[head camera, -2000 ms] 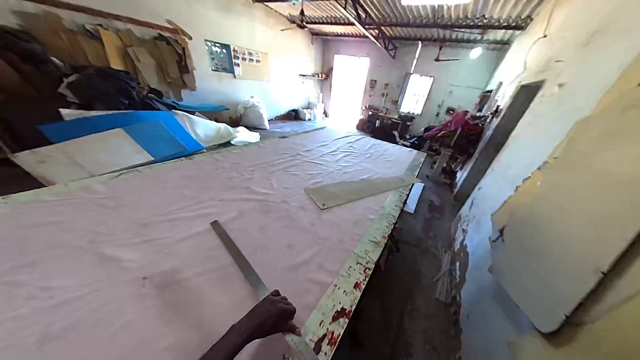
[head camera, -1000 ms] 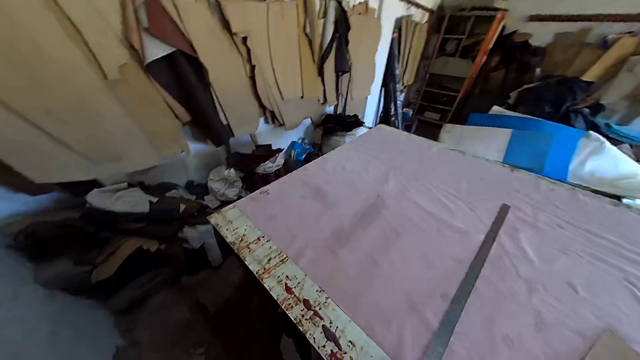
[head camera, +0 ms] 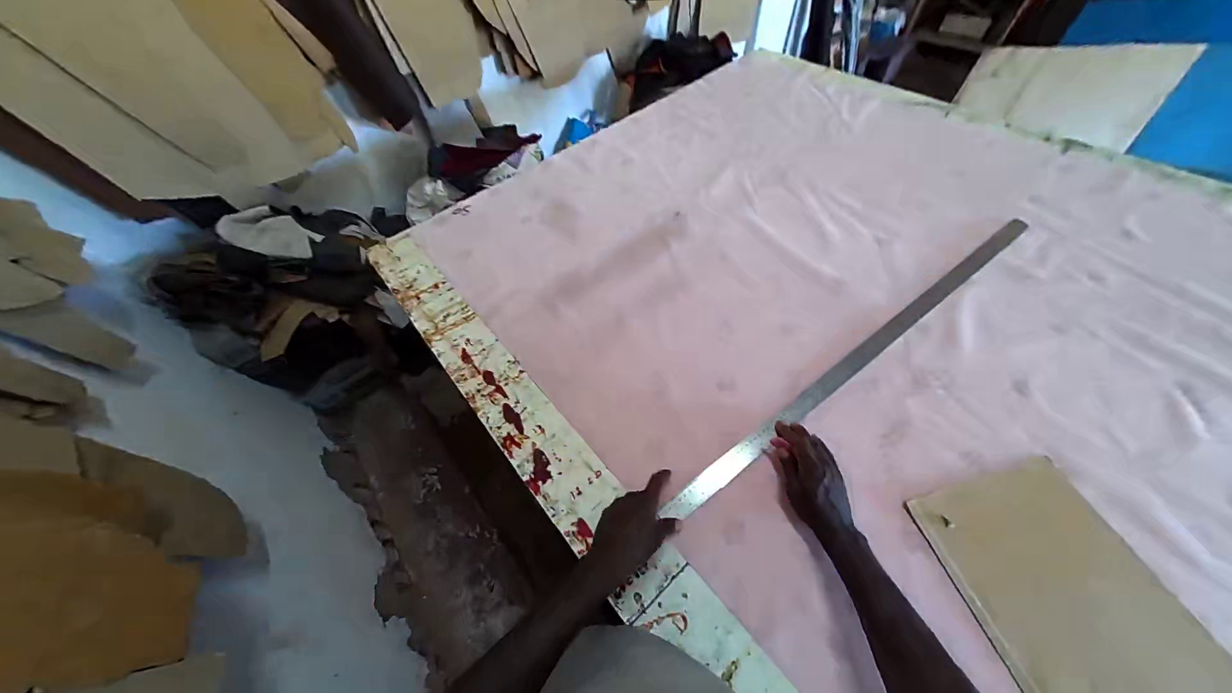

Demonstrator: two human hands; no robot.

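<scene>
A long metal ruler (head camera: pixel 866 351) lies slantwise on pink fabric (head camera: pixel 616 327) spread over a large table. My left hand (head camera: pixel 630 525) is at the ruler's near end, beside the table's edge, with thumb and forefinger apart around that end; whether it grips the ruler cannot be told. My right hand (head camera: pixel 811 476) rests on the fabric, its fingertips touching the ruler's right side a little farther along. To the right of that hand lies a flat tan board (head camera: pixel 1078 577).
The table's paint-stained border (head camera: pixel 481 385) runs along its left side. Beyond it, scraps of material (head camera: pixel 279 289) are heaped by the wall, below hanging card patterns (head camera: pixel 173 87). A blue sheet (head camera: pixel 1189 111) lies at the far right.
The view has swung far round to the left, then partly down onto the ruler. Both hands are now at the ruler; one second ago neither was in view.
</scene>
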